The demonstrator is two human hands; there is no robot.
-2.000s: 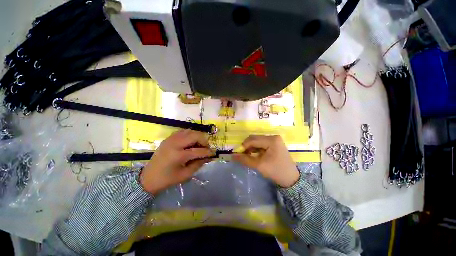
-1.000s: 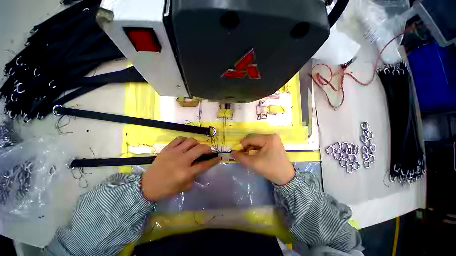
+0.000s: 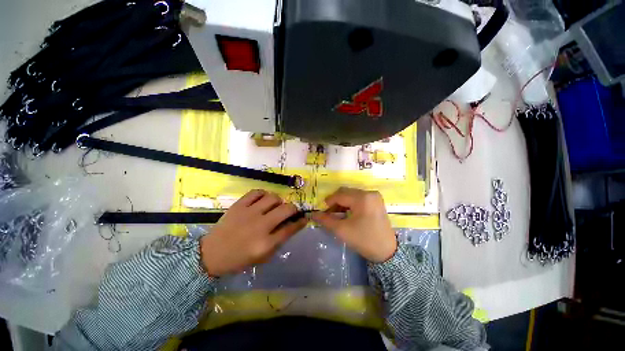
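Note:
A black strap (image 3: 164,218) lies across the near edge of the work plate. My left hand (image 3: 247,233) is closed on it near its right end. My right hand (image 3: 360,223) pinches at the strap's right tip; whether a ring is between the fingers is hidden. A second black strap (image 3: 192,162) with a ring at each end lies just behind, its right ring (image 3: 297,182) close to my fingers. The sewing machine head (image 3: 370,75) stands over the work plate (image 3: 240,156).
A heap of ringed black straps (image 3: 89,62) lies far left, with a plastic bag of rings (image 3: 41,233) nearer. Loose rings (image 3: 473,223), a red cord (image 3: 469,130) and a bundle of ringed straps (image 3: 548,185) lie right of the machine.
The view has shifted slightly. My right hand has moved closer to my left hand at the strap's end, and the dark strip seen right of my right hand earlier no longer shows.

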